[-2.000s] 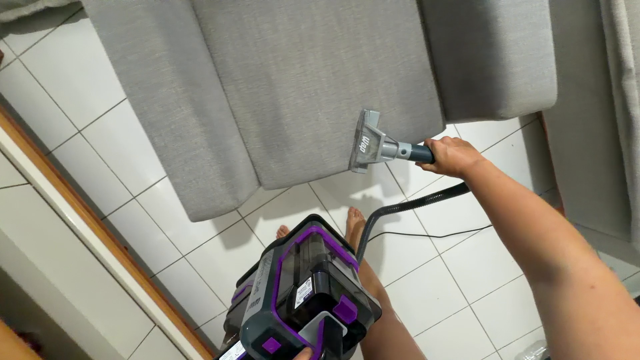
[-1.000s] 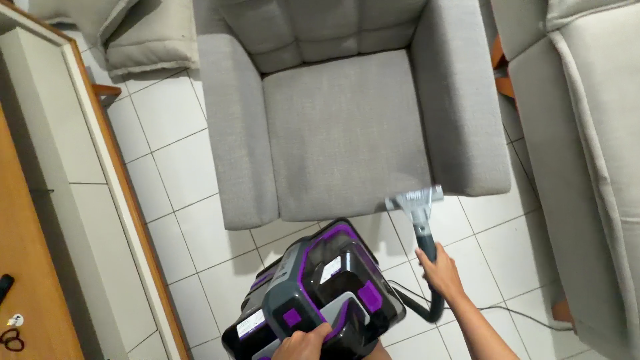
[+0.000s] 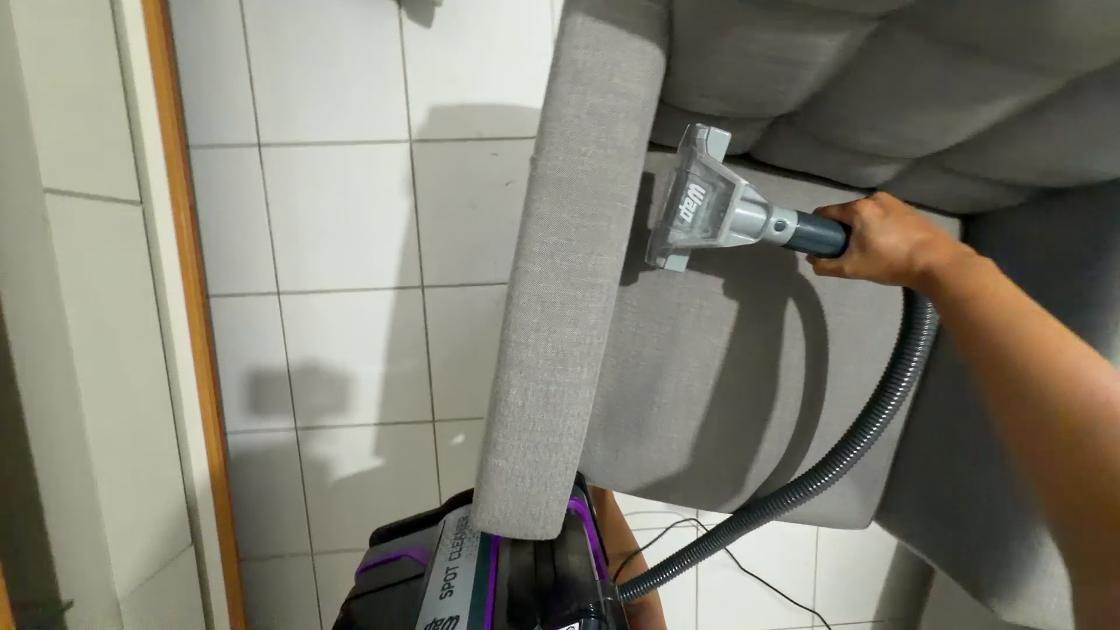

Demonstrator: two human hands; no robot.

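My right hand [image 3: 888,238] is closed around the dark handle of a Wap upholstery nozzle [image 3: 713,203], whose clear head points left, over the seat near the armrest. A grey ribbed hose [image 3: 875,398] curves from the handle down to a black and purple Wap spot cleaner [image 3: 455,573] at the bottom edge. The grey fabric armchair [image 3: 744,376] lies under the nozzle and hose, and its left armrest [image 3: 564,289] partly overlaps the machine in view. Whether the nozzle touches the fabric cannot be told. My left hand is out of view.
White floor tiles [image 3: 341,219] run along the armchair's left side. Farther left stands a pale furniture piece with a wooden edge [image 3: 188,289]. A thin black cable [image 3: 761,582] lies on the floor below the seat. Part of my leg [image 3: 630,547] shows beside the machine.
The nozzle in my right hand has moved from the seat's front edge to above the seat near the armrest. My left hand, on the machine one second ago, has left the view. The view has shifted greatly.
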